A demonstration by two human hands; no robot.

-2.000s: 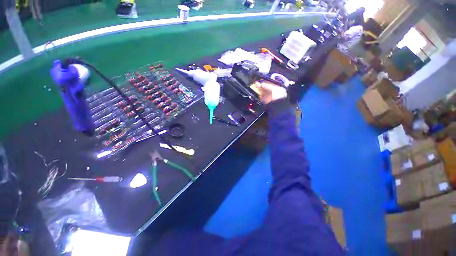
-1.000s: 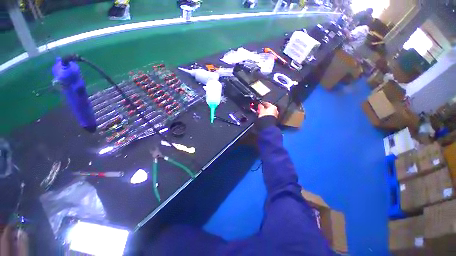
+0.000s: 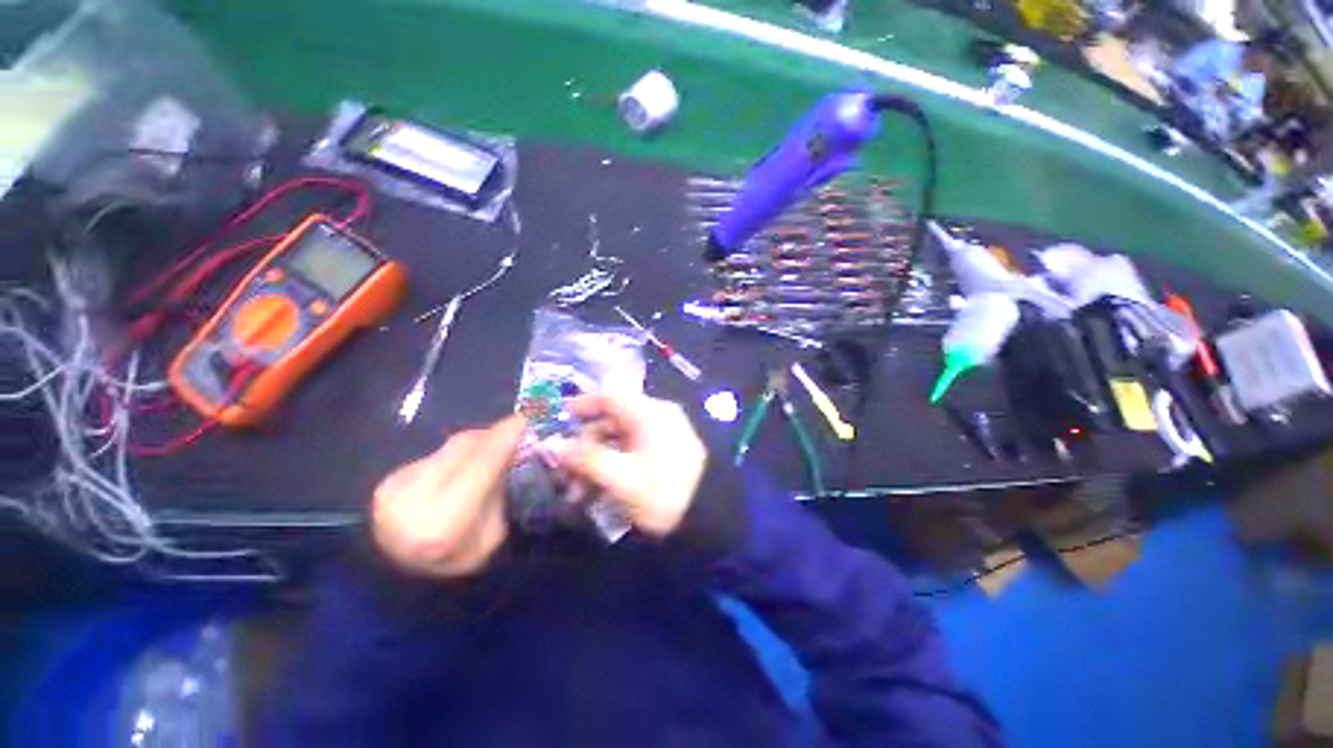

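My left hand (image 3: 443, 501) and my right hand (image 3: 639, 456) are close together near the mat's front edge. Between their fingertips is a small green circuit board (image 3: 545, 398), blurred, with tiny parts on it. Both hands' fingers are closed at the board. A crinkled clear plastic bag (image 3: 592, 355) lies behind and under it. A dark shape under the fingers is too blurred to name. The white block is not visible here.
Left: orange multimeter (image 3: 293, 314) with red leads, tangled white cables (image 3: 73, 424). Behind: bagged device (image 3: 424, 158), purple hot air gun (image 3: 797, 168) hanging over a component tray (image 3: 833, 256). Right: green-handled cutters (image 3: 784, 424), screwdriver (image 3: 668, 351), green-tipped bottle (image 3: 972, 344).
The view has swung left. My right hand has come back from the far right of the bench to my left hand. Both hands are now together at the circuit board.
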